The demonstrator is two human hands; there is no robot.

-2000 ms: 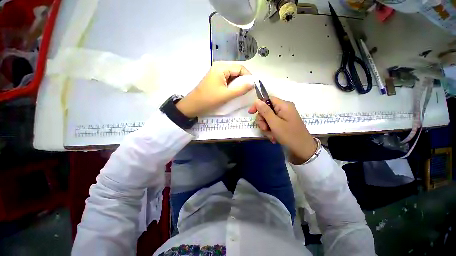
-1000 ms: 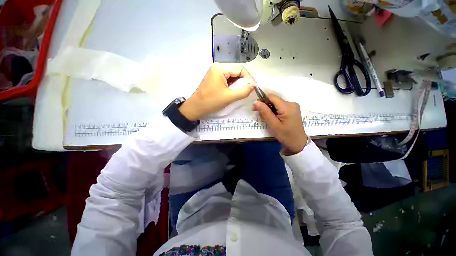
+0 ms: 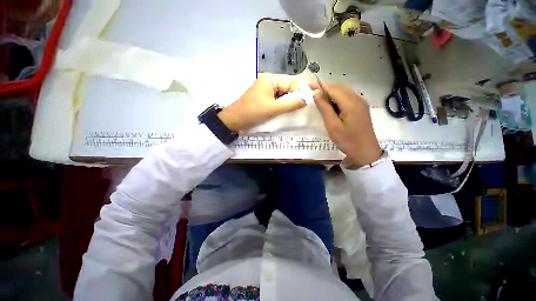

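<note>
A white fabric strip [image 3: 302, 119] lies along the front of the machine bed, under and between my hands. My left hand [image 3: 263, 104] pinches its edge between thumb and fingers, just in front of the needle plate. My right hand [image 3: 351, 122] is slightly blurred and holds the small dark thread snips [image 3: 329, 100], tips pointing up and left, close to my left fingertips. Its fingers also appear to touch the fabric edge. The sewing machine head [image 3: 310, 14] is at the top centre. Whether the snips' blades are apart cannot be seen.
Black scissors [image 3: 404, 97] and a white pen [image 3: 424, 94] lie right of the bed. A cream strip [image 3: 117, 60] lies on the left of the table. A red basket [image 3: 44, 76] is at the far left. A tape measure [image 3: 472, 144] hangs at the right end.
The snips have turned more upright, and my right hand has risen and closed in on my left fingertips. The whole view has shifted slightly. My left hand keeps its pinch.
</note>
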